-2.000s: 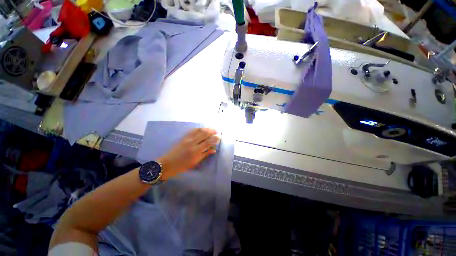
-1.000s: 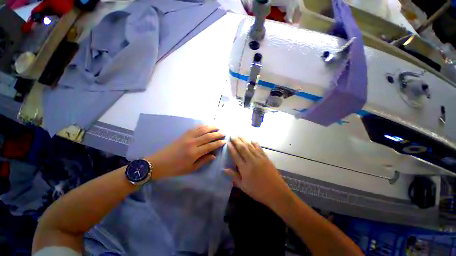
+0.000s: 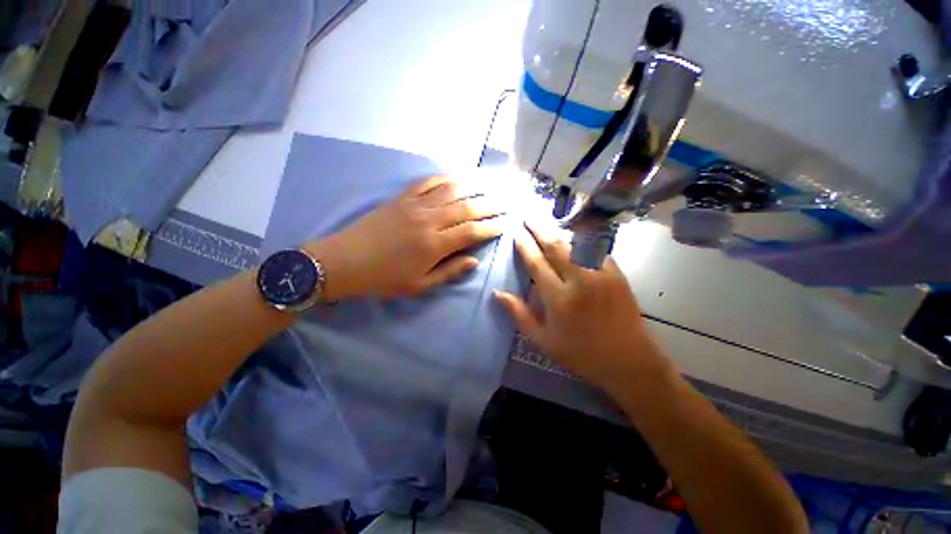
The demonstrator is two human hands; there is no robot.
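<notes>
A blue-grey cut panel [image 3: 365, 365] lies on the table's front edge and hangs down below it, its narrow folded edge running toward the bright needle area. My left hand [image 3: 428, 235] lies flat on the panel, fingers pointing to the needle. My right hand [image 3: 579, 308] lies at the panel's right edge, fingertips near the needle. Neither hand grips anything; both press the cloth. The lockstitch machine [image 3: 751, 115] stands over the fingertips. The presser foot and needle are lost in glare.
Stacked blue-grey panels [image 3: 198, 73] lie at the table's left. A lilac cloth strip [image 3: 866, 250] hangs over the machine head at right. The edge ruler [image 3: 209, 242] runs along the table front. Something blue [image 3: 834, 506] is at bottom right.
My right hand came in from the right to the panel and stays beside the left. The view has moved closer to the machine head. The panel's far edge lies nearer the needle.
</notes>
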